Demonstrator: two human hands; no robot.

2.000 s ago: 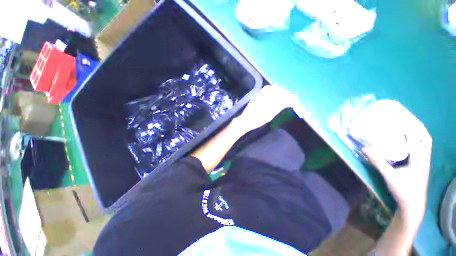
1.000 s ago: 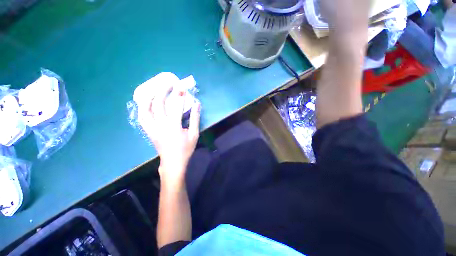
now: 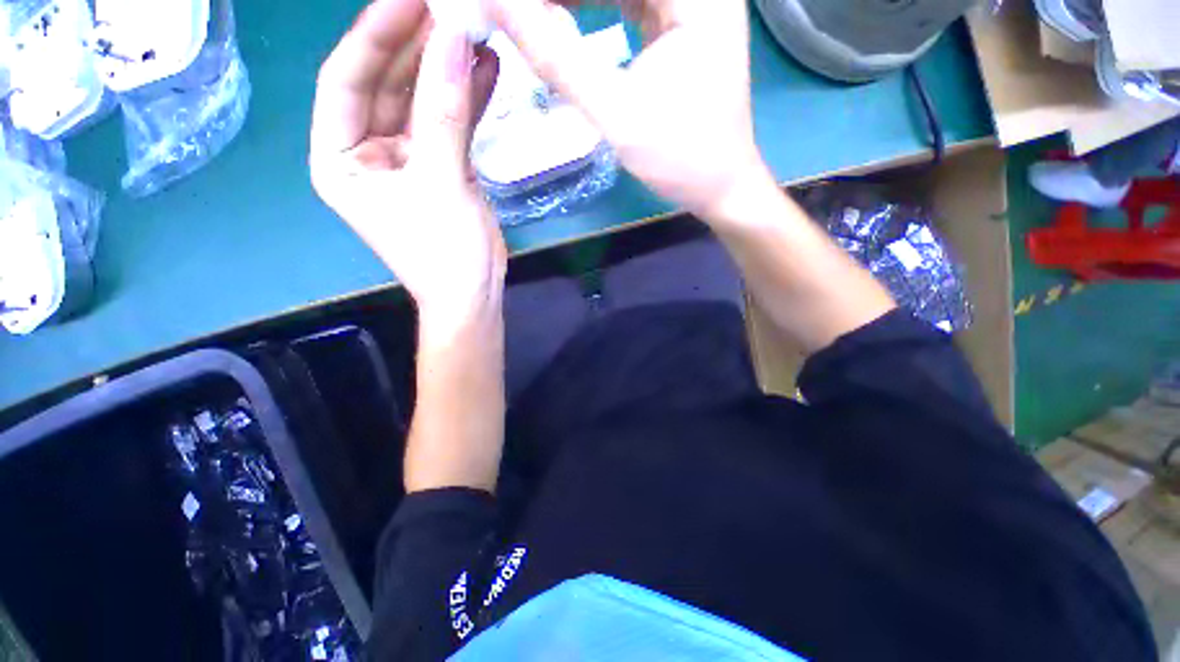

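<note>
My left hand [image 3: 408, 149] and my right hand [image 3: 673, 110] meet near the top edge, above the bench. Their fingertips pinch a small, overexposed white piece [image 3: 462, 18], perhaps a label; its shape is unclear. A dark spot shows between my left thumb and fingers; I cannot tell what it is. A white housing [image 3: 537, 142] lies under my hands on the green bench [image 3: 304, 278], with a clear bag [image 3: 557, 197] around its near edge. The fingers of my right hand are partly cut off by the top edge.
Bagged white housings [image 3: 162, 39] lie at left. A black bin [image 3: 291, 446] with dark packets stands below the bench edge. A carton [image 3: 990, 285] with silvery packets is at right. The grey dispenser [image 3: 861, 39], its cord and cardboard flaps [image 3: 1145, 123] are at upper right.
My right hand has come from the dispenser's far side to meet my left hand. My left hand has lifted off the housing. The view has shifted, showing more of the black bin.
</note>
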